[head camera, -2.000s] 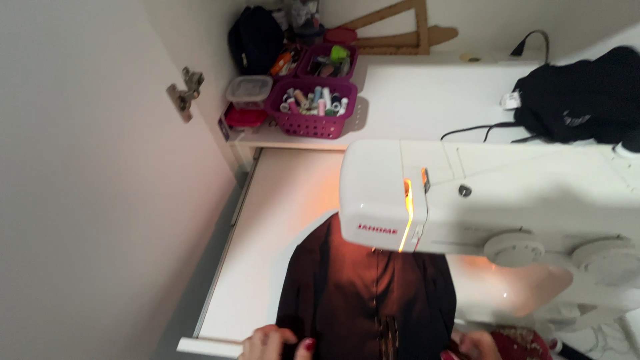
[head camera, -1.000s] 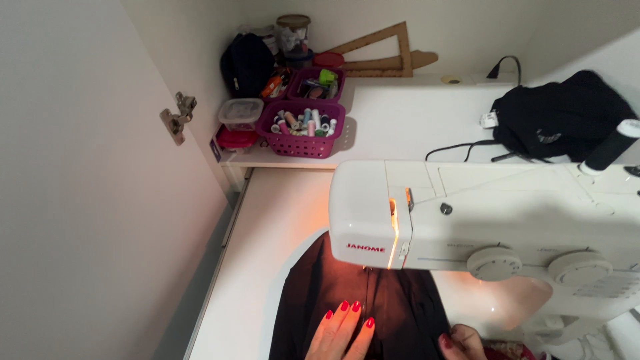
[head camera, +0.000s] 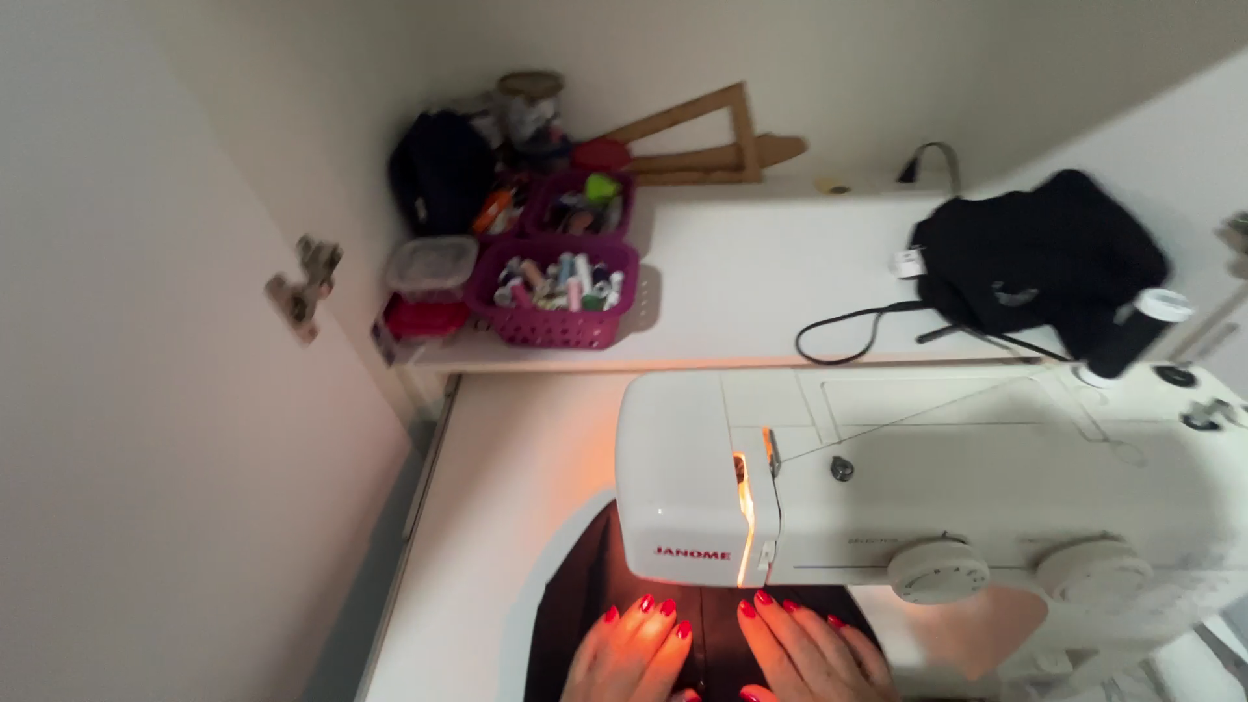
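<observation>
A white Janome sewing machine (head camera: 829, 487) stands at the lower right with its lamp lit. Dark fabric (head camera: 575, 604) lies under the machine's head, and a seam line runs between my hands. My left hand (head camera: 634, 648) rests on the fabric to the left of that line, palm down, fingers pointing toward the machine. To the right of the line, my right hand (head camera: 814, 648) presses on the fabric in the same way, fingers slightly spread. Neither hand is closed on anything visible. The needle and presser foot are hidden behind the machine's head.
Purple baskets, the front one (head camera: 561, 327) full of thread spools, stand on the rear shelf beside a lidded plastic container (head camera: 432, 268). Wooden rulers (head camera: 746, 146) lean behind. Black cloth (head camera: 1033, 258) with a cord lies at right. A door with a metal hinge (head camera: 304, 288) borders the left.
My right hand has moved from the fabric's right edge onto the fabric close below the machine's head. My left hand remains on the fabric. The view has shifted.
</observation>
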